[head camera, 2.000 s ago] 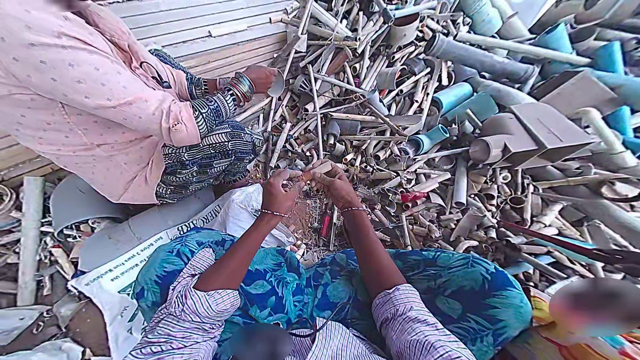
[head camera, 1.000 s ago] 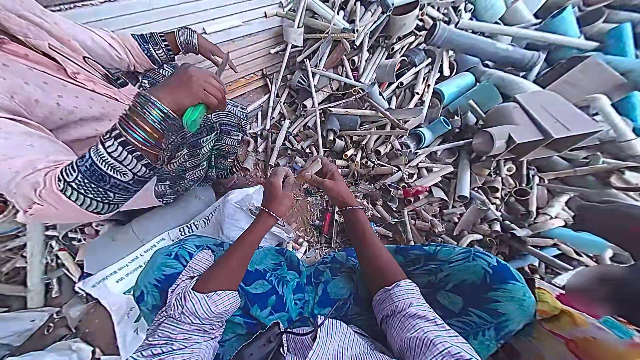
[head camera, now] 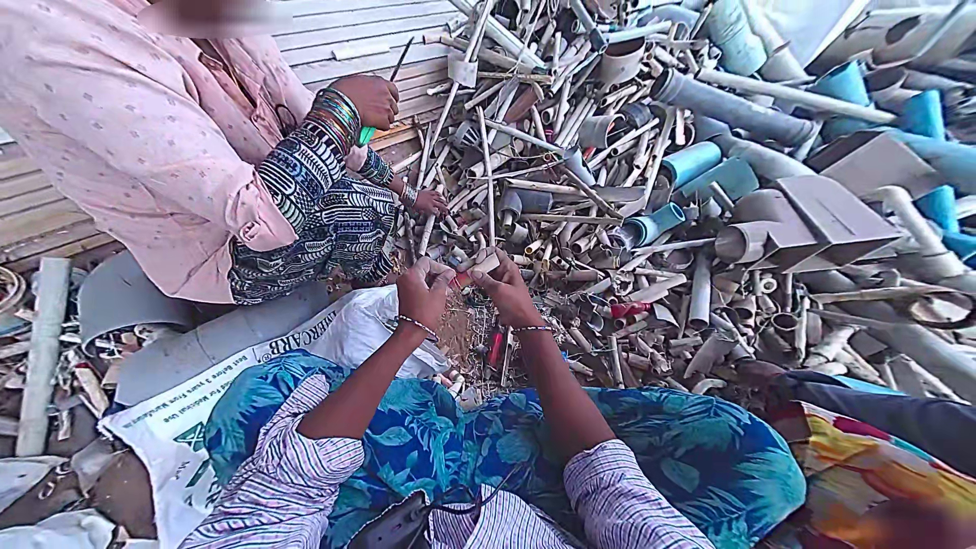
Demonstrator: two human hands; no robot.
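Observation:
My left hand [head camera: 424, 291] and my right hand [head camera: 503, 286] meet above the edge of the scrap pile. Between them is a short pale pipe piece [head camera: 485, 264], gripped by my right fingers. A small red piece [head camera: 460, 280] shows at my left fingertips, against the pale one; whether the two are joined I cannot tell. Below my hands, a red-handled tool [head camera: 497, 347] lies on the ground among debris. A white plastic sack [head camera: 381, 328] lies beside my left wrist.
Plastic pipe scraps and fittings [head camera: 579, 191] are heaped ahead and to the right, with a grey pipe [head camera: 736, 107] and boxy grey fittings [head camera: 812, 221]. At left sits a co-worker [head camera: 137, 152], one hand holding a green-handled tool [head camera: 367, 136]. Another person's leg [head camera: 884, 412] is at right.
A red piece now shows between my hands. The co-worker's hand with the green-handled tool has moved up and right, and their other hand now reaches to the pile.

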